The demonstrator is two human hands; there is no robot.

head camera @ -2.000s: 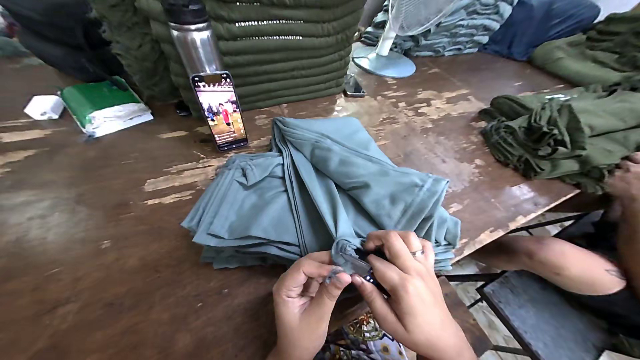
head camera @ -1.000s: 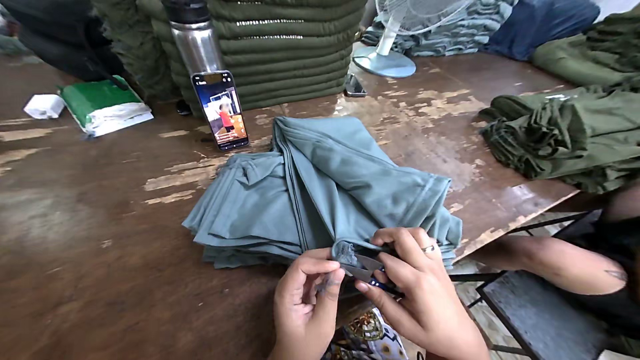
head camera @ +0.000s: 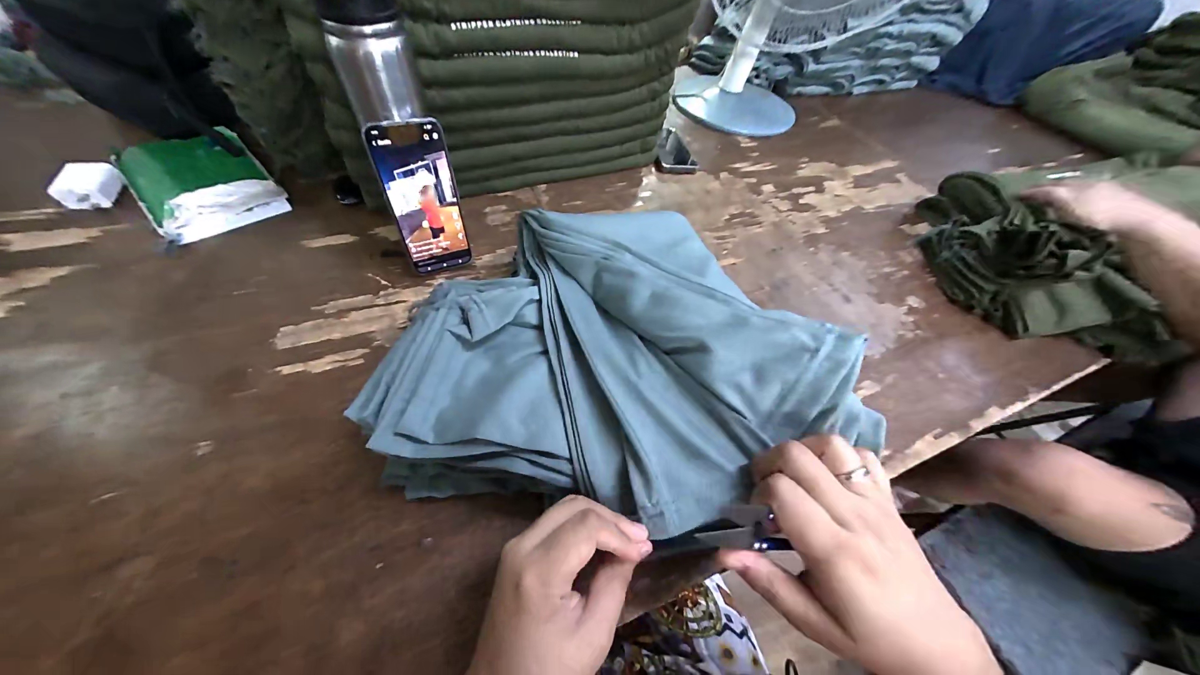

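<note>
A pile of blue-grey fabric garments (head camera: 647,366) lies folded at the table's front edge. My right hand (head camera: 844,553), with a ring on one finger, holds small thread snips (head camera: 736,537), their blades spread and pointing left beside the cloth's lower edge. At the bottom corner of the cloth, my left hand (head camera: 572,581) has its thumb and forefinger pinched together; whether they hold cloth or a thread cannot be told.
Behind the pile, a phone (head camera: 422,197) leans on a steel bottle (head camera: 375,70), before stacked dark green garments (head camera: 553,103). A fan base (head camera: 734,105) stands farther back. On the right, a co-worker's hand (head camera: 1087,202) touches dark green cloth (head camera: 1041,253); their knee is near the table edge.
The cloth edge formerly bunched between my hands now hangs flatter, and my hands are farther apart. The co-worker's hand has come onto the green cloth at the right.
</note>
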